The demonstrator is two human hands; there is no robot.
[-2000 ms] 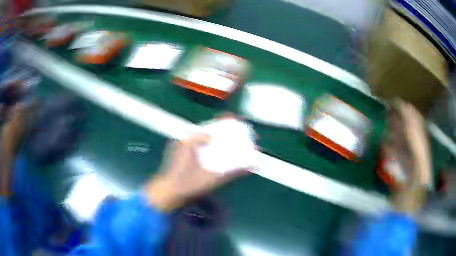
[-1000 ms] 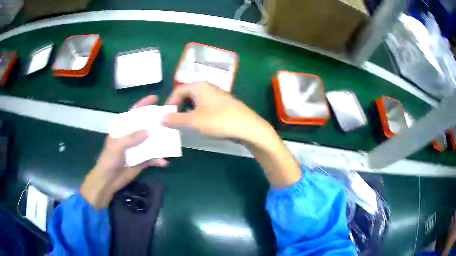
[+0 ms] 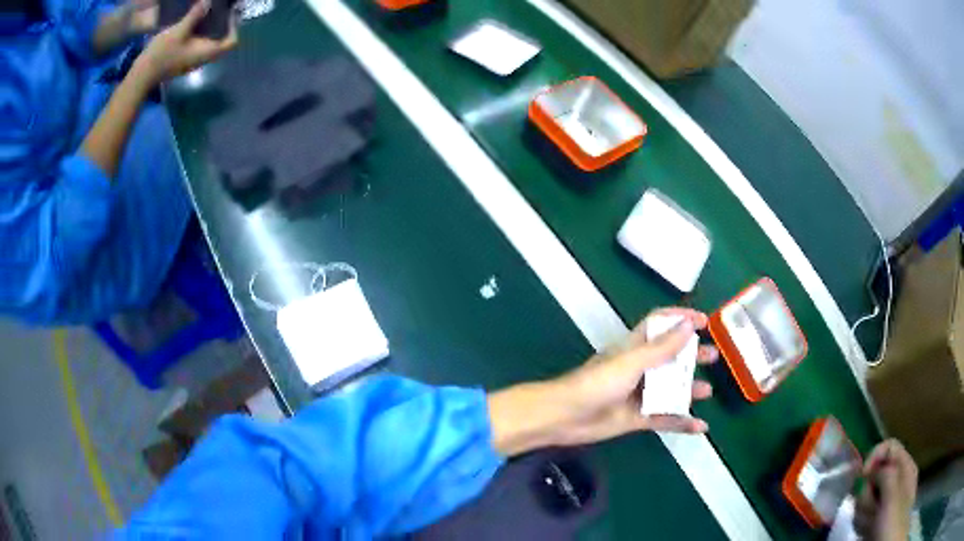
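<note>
My left hand (image 3: 634, 380) holds a small stack of white cards (image 3: 669, 383) between thumb and fingers, above the pale rail and beside an orange-rimmed tin body (image 3: 759, 338). A white slip shows in that tin. My right hand (image 3: 890, 488), low at the right and partly cut off, is curled with a white card (image 3: 842, 522) at its fingertips. It is at the right edge of another open tin body (image 3: 820, 472). Another open tin (image 3: 588, 123) and white lids (image 3: 666, 241) lie on the green belt.
A white block with a string loop (image 3: 333, 334) lies on the bench edge. Dark pieces (image 3: 291, 127) are piled near a person in a blue smock. A dark phone (image 3: 566, 481) lies under my left forearm. Cartons (image 3: 920, 359) stand beyond the belt, with a white cable.
The view has turned left, bringing the neighbouring person and dark pile into view. My hands have moved apart; my right hand has left the stack and is now at a tin at lower right.
</note>
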